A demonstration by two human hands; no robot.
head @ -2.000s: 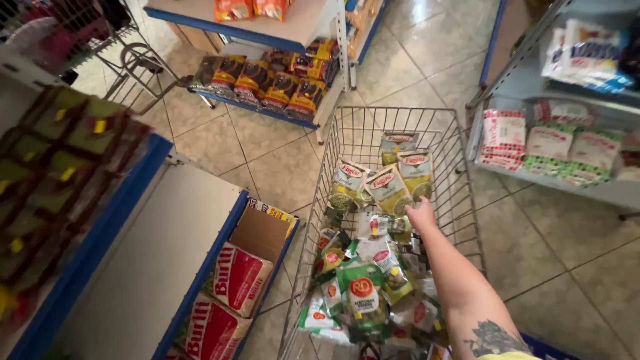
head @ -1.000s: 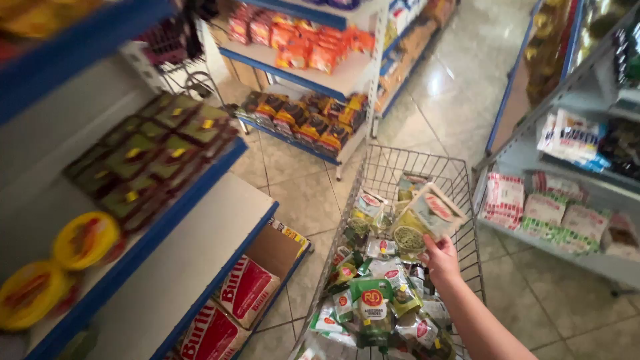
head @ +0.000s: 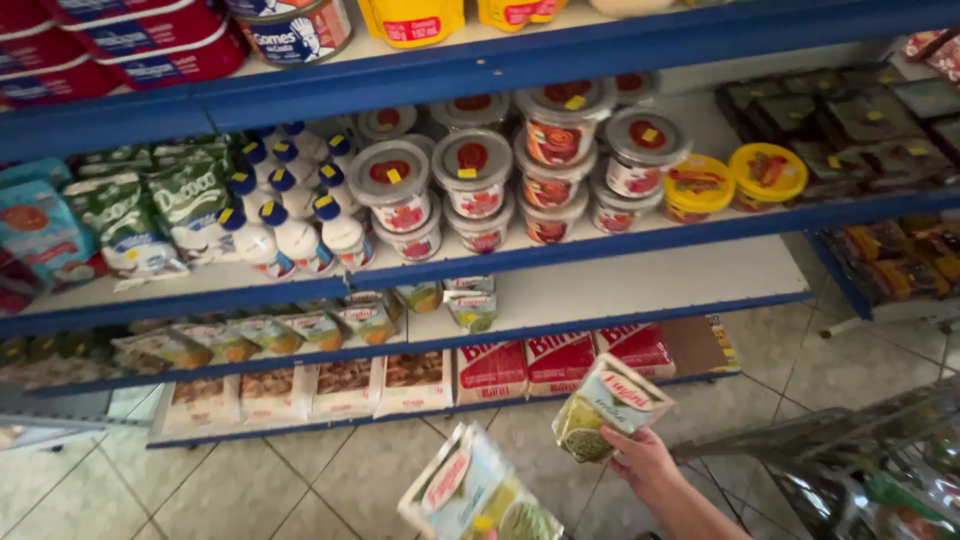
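My right hand (head: 637, 454), at the lower right of centre, grips the lower right side of a pea pouch (head: 606, 411) over the floor in front of the shelves. A second pea pouch (head: 480, 491) hangs at the bottom centre, to the left of the first and apart from it. At its lower edge only a fingertip of my left hand (head: 490, 535) shows; the rest of that hand is out of view. Similar small pouches (head: 471, 309) stand on the shelf above the red packages, left of a bare stretch of board.
A blue-edged middle shelf (head: 585, 255) bears lidded tubs (head: 472, 172), white bottles (head: 289, 232) and yellow tubs (head: 766, 176). Red flour-type packages (head: 491, 371) lie on the bottom shelf. The wire cart (head: 817, 435), blurred and holding packets, stands at the lower right.
The view has swung left to the shelves, and the cart is now at the lower right. My right hand has brought a pouch out of the cart. A second pouch is now in view.
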